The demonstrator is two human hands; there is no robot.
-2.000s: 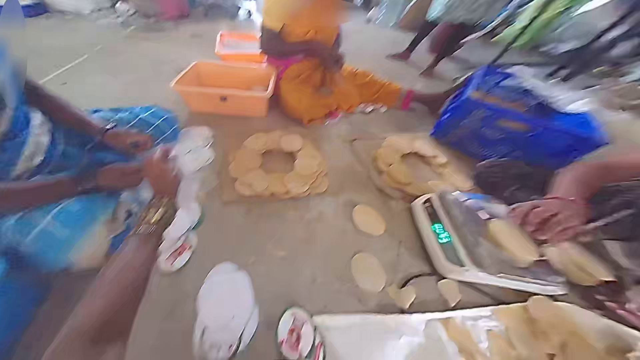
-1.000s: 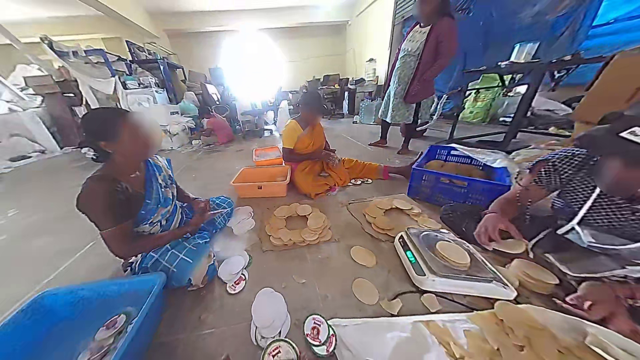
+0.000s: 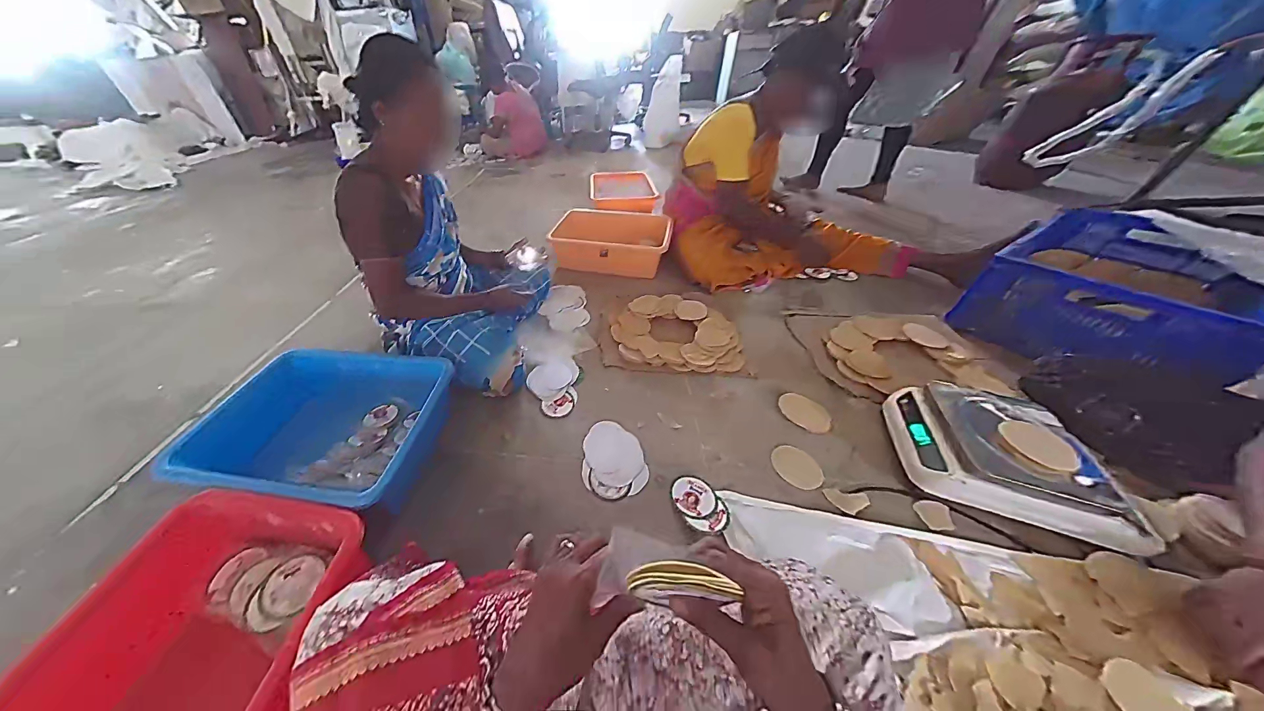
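Observation:
My right hand (image 3: 746,617) grips a small stack of thin yellowish discs (image 3: 683,581), seen edge-on, above my lap. My left hand (image 3: 573,602) holds a clear plastic bag (image 3: 624,553) at the left end of the stack, and the bag seems to reach around the discs. Just beyond my hands lie round printed labels (image 3: 697,500), with a pile of white round discs (image 3: 612,454) to their left. At the right, a digital scale (image 3: 1017,464) bears a stack of beige discs (image 3: 1039,446).
A red tub (image 3: 188,592) and a blue tub (image 3: 306,425) stand at the left. Loose beige discs (image 3: 1057,612) cover a white sheet at the lower right. Two seated people work ahead, near orange tubs (image 3: 610,242) and disc rings (image 3: 676,334). A blue crate (image 3: 1106,296) stands at the right.
The view has tilted down, and both my hands, with the disc stack and bag, now show at the bottom. The co-worker's hand no longer reaches over the scale.

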